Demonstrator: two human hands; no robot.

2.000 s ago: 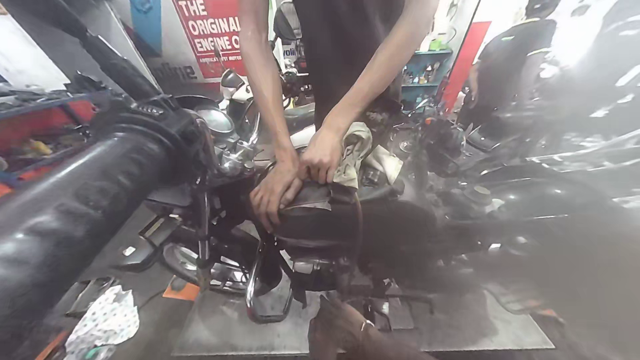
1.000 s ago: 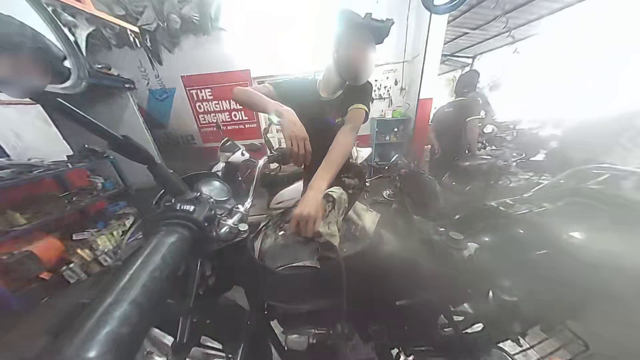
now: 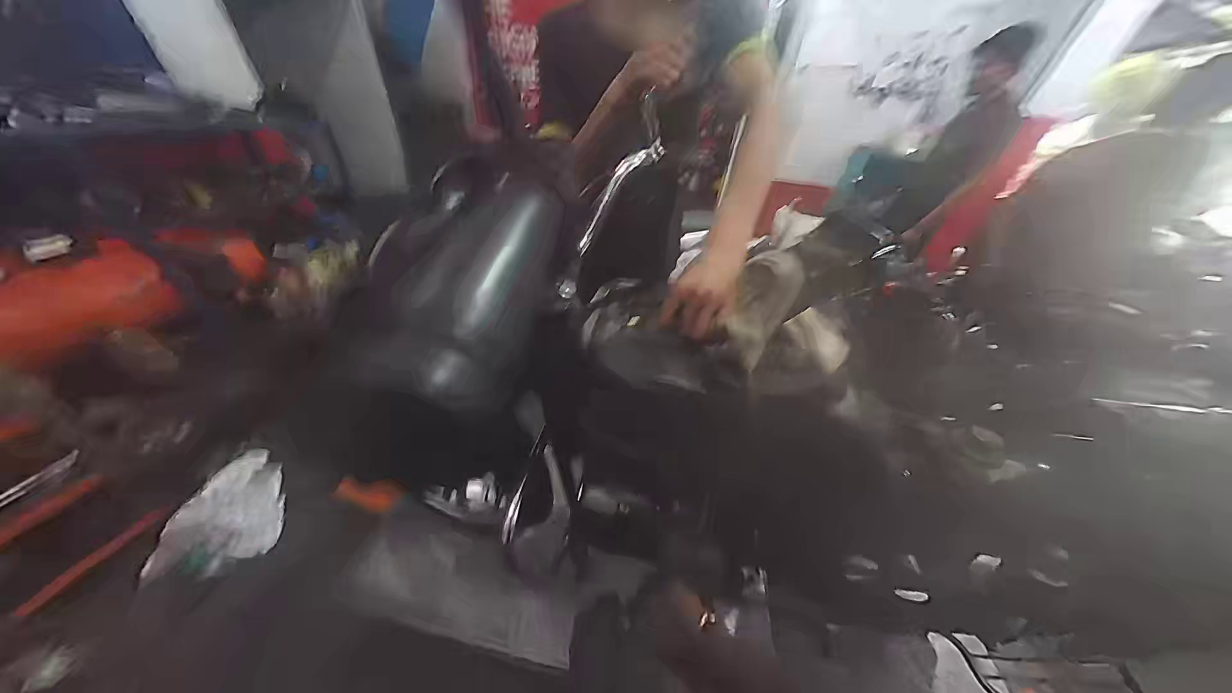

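The view is badly blurred. My right hand [image 3: 688, 626], with a shiny band at the wrist, is low in the middle, beside the dark lower part of a motorcycle; its fingers and anything in them cannot be made out. My left hand is not in view. Above, a co-worker's hand [image 3: 703, 298] rests on the motorcycle's fuel tank [image 3: 645, 356], against a crumpled pale cloth [image 3: 770, 298]. The co-worker's other hand [image 3: 659, 67] is raised by a chrome handlebar [image 3: 621, 192]. A large black handlebar grip [image 3: 496, 260] fills the left foreground.
An orange object [image 3: 87, 298] and cluttered shelves stand at the left. A whitish crumpled cloth or bag [image 3: 226, 510] lies lower left. A grey sheet [image 3: 472, 587] is beneath the motorcycle. Another person [image 3: 982, 125] is at the back right, beyond blurred motorcycle parts.
The view has swung downward since one second ago, and my right hand shows again at the bottom. Two seconds ago both co-worker's hands were on the tank; now one is raised by the handlebar.
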